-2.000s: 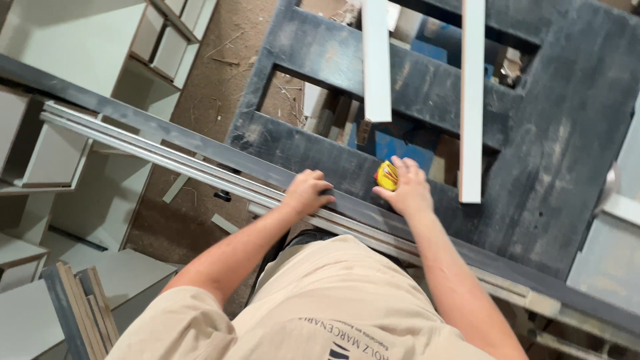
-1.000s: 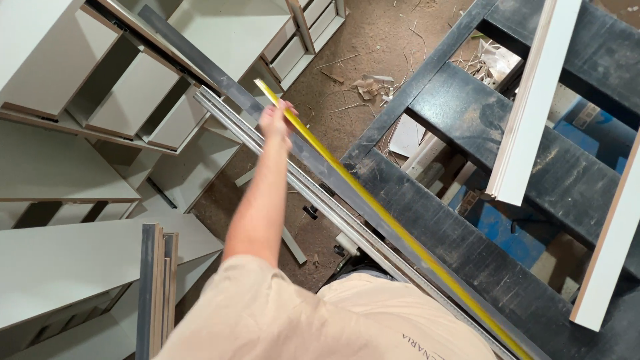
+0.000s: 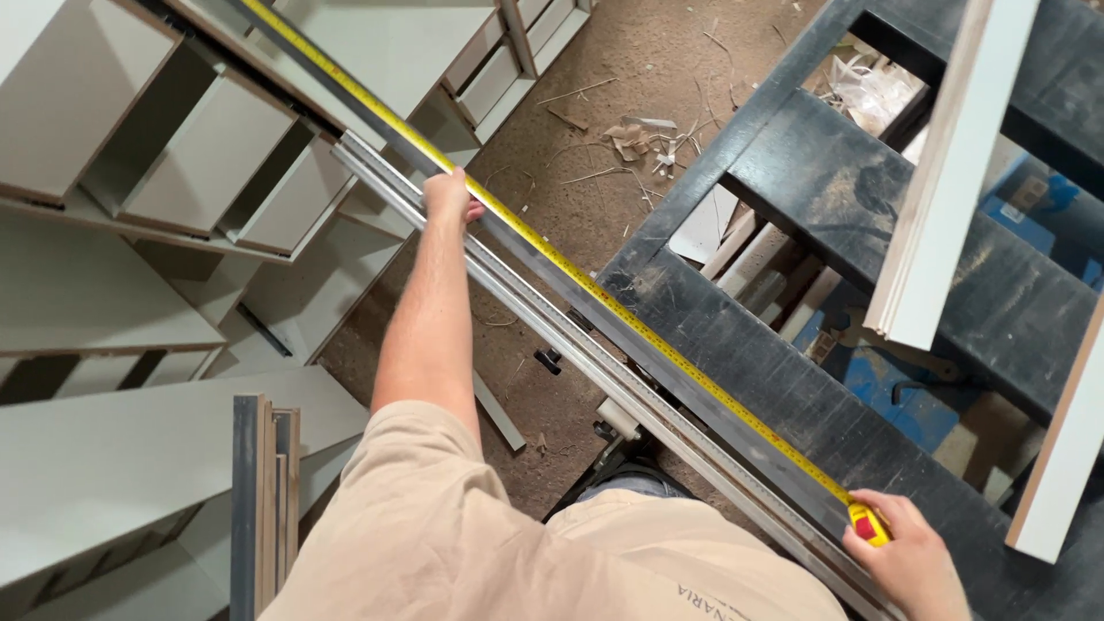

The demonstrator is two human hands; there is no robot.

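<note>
My right hand grips the yellow case of a tape measure at the lower right. The yellow blade runs out along a long dark grey strip to the upper left, past the frame's top edge, so its end is hidden. My left hand is closed around the strip and blade at upper centre, thumb side on the blade and fingertips beyond the far edge. An aluminium rail with a scale lies beside the strip, on the side nearer my body.
A black slotted table fills the right, bearing two white-faced boards. White cabinet carcasses with drawers stand at left, near upright narrow boards. Offcuts and scraps litter the floor.
The tape, closed up in my right hand two seconds ago, is now drawn out along the strip. My left hand has moved away from the right one, along the strip. The view has shifted left.
</note>
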